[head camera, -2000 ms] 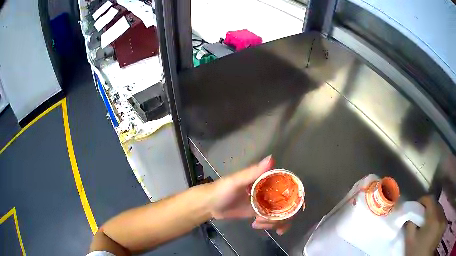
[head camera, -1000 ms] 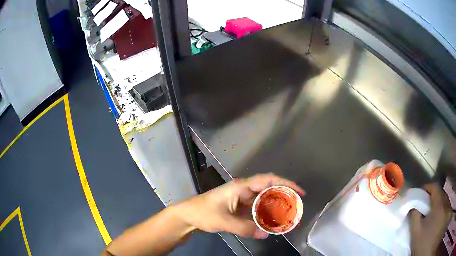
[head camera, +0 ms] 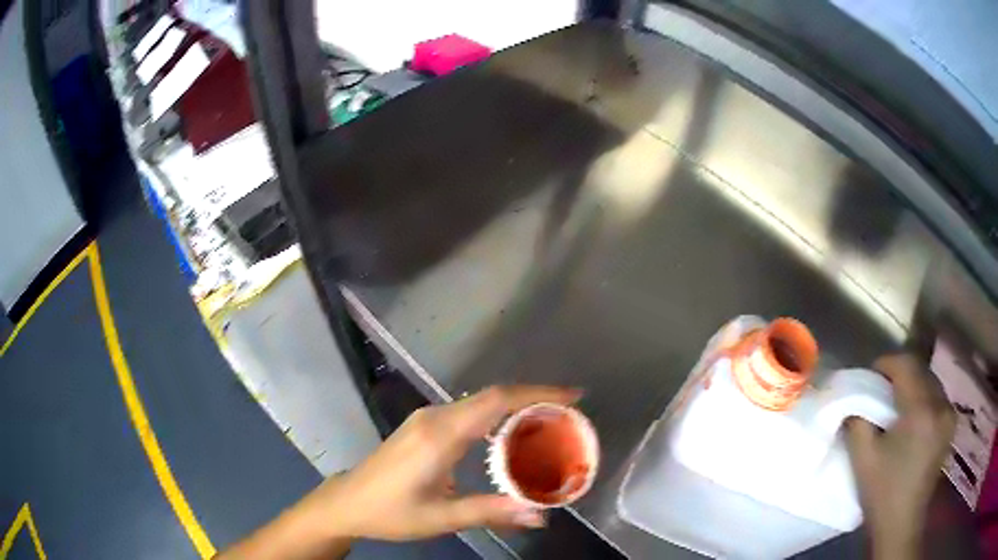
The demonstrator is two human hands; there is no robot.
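Note:
My left hand (head camera: 438, 465) holds a small white round cup (head camera: 544, 455) between thumb and fingers, its mouth facing the camera. The inside is coated orange. The cup is in front of the steel shelf's near edge, left of the bottle. My right hand (head camera: 906, 448) grips the handle of a white plastic bottle (head camera: 755, 459) at the lower right. The bottle's open neck (head camera: 775, 363) is smeared orange and has no cap on. Cup and bottle are apart. Whether the bottle's base touches the shelf, I cannot tell.
The steel shelf (head camera: 514, 263) spans the middle, with a dark upright post (head camera: 287, 164) at its left. Beyond the post is a stained bench (head camera: 235, 153) with a dark red box (head camera: 217, 104) and grey tray (head camera: 260, 219). A pink object (head camera: 450, 53) lies behind the shelf. Yellow floor lines run left.
The camera view has shifted, so the shelf and bench sit further left. The cup has tilted and its inside shows a deeper hollow. Both hands keep their hold on cup and bottle.

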